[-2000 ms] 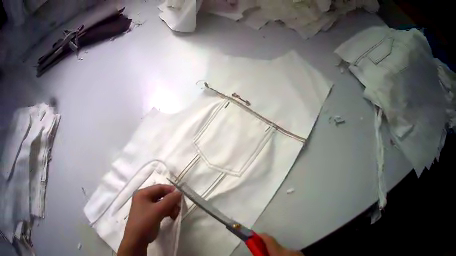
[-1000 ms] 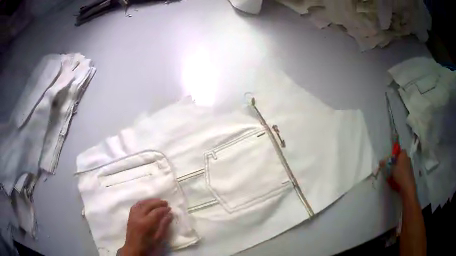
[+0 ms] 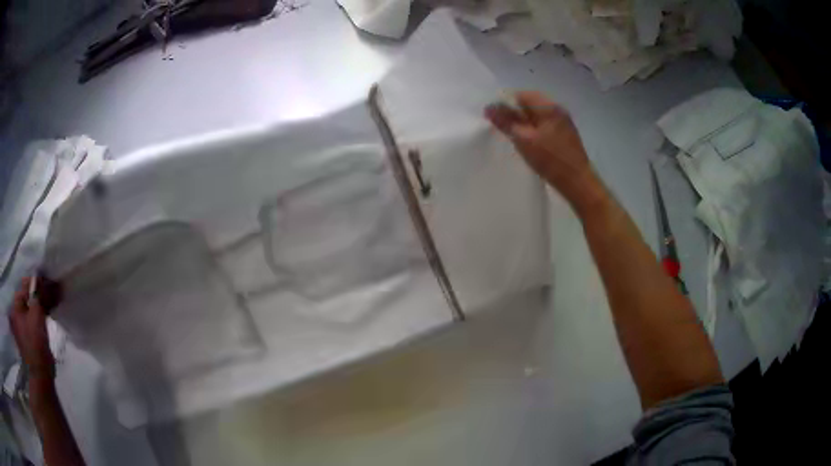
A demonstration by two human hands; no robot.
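Note:
An off-white garment panel [image 3: 346, 246] is spread between my two hands, blurred and apparently lifted off the table. A dark seam line crosses it, with a pocket outline and a larger rounded pocket piece to its left. My left hand [image 3: 35, 305] grips the panel's left end. My right hand [image 3: 538, 127] grips its upper right part. The shears [image 3: 666, 237] lie on the table to the right of my right forearm, out of my hands.
A panel pile [image 3: 765, 200] lies at the right table edge. Cream cut pieces [image 3: 620, 41] are heaped at the far side. A tied dark bundle [image 3: 173, 27] lies at the upper left. A stack of white pieces [image 3: 46, 196] lies at the left, partly behind the panel.
My right hand has let go of the shears and moved left onto the panel. My left hand has moved from the pocket piece to the panel's left end. The panel has shifted left and up.

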